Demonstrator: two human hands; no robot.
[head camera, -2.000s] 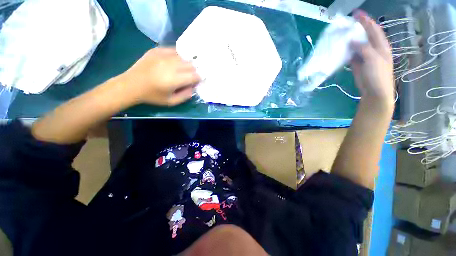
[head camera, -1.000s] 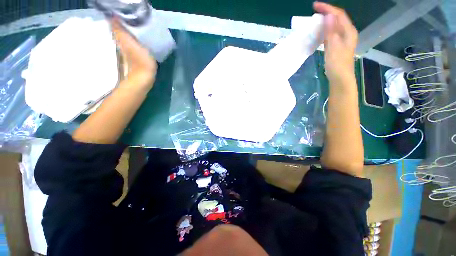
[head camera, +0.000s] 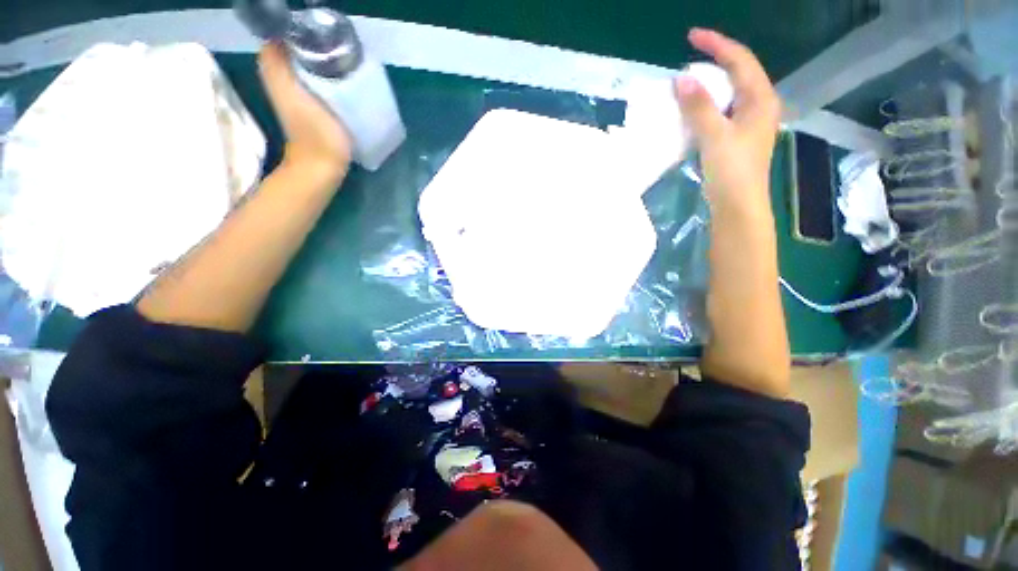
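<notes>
A white hexagonal housing (head camera: 536, 234), overexposed, lies on clear plastic in front of me. My left hand (head camera: 307, 117) is at the white bottle with the grey top (head camera: 363, 106), its fingers behind the bottle, which is tilted. My right hand (head camera: 731, 112) holds a white wiping cloth (head camera: 653, 128) between thumb and fingers. The cloth hangs toward the housing's upper right edge; glare hides whether they touch.
A stack of white housings (head camera: 112, 178) is at the left. At the right lie a dark smartphone (head camera: 813, 187), a crumpled white tissue (head camera: 865, 201) and a white cable (head camera: 832, 303). Coiled white cords (head camera: 938, 178) hang at the far right. Cartons are below the bench edge.
My left hand has moved from the housing's left edge to the bottle at the upper left. My right hand still holds the cloth, now farther left.
</notes>
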